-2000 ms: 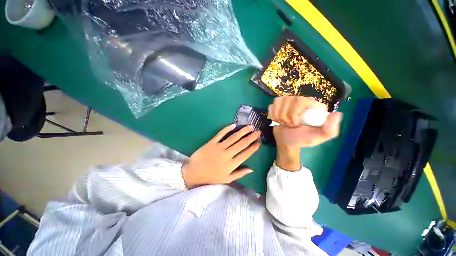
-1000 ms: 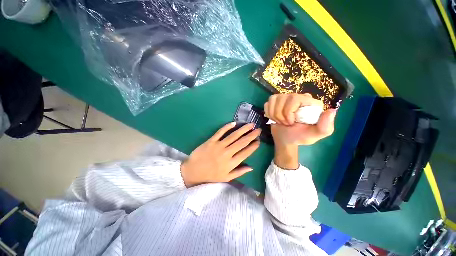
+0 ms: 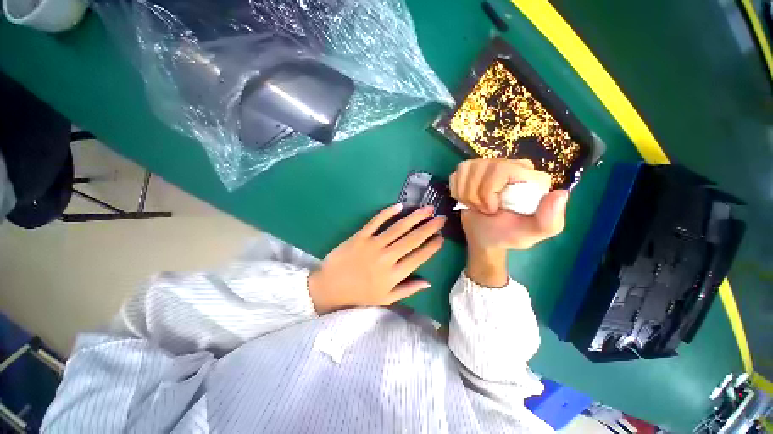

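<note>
A dark, glossy plastic housing (image 3: 417, 190) with ribs lies flat on the green bench. My left hand (image 3: 373, 264) is spread flat with its fingertips on the near part of the housing and covers some of it. My right hand (image 3: 507, 203) is a fist around the white handle of a hand tool (image 3: 525, 195), just right of the housing; the tool's thin tip is mostly hidden. A shallow dark parts tray (image 3: 563, 108) holds a heap of tiny gold-coloured pieces beyond my right hand.
A clear plastic bag (image 3: 381, 63) with dark curved parts (image 3: 297, 95) lies at the upper left, beside a white cup (image 3: 42, 12). A wide black stack of flat parts (image 3: 657, 263) with a blue edge (image 3: 595, 254) stands at the right. A small black strip (image 3: 494, 15) lies near the yellow line.
Both hands keep nearly the same place on the housing and the tool. The right fist has shifted only slightly. The bench view has shifted a little with the camera.
</note>
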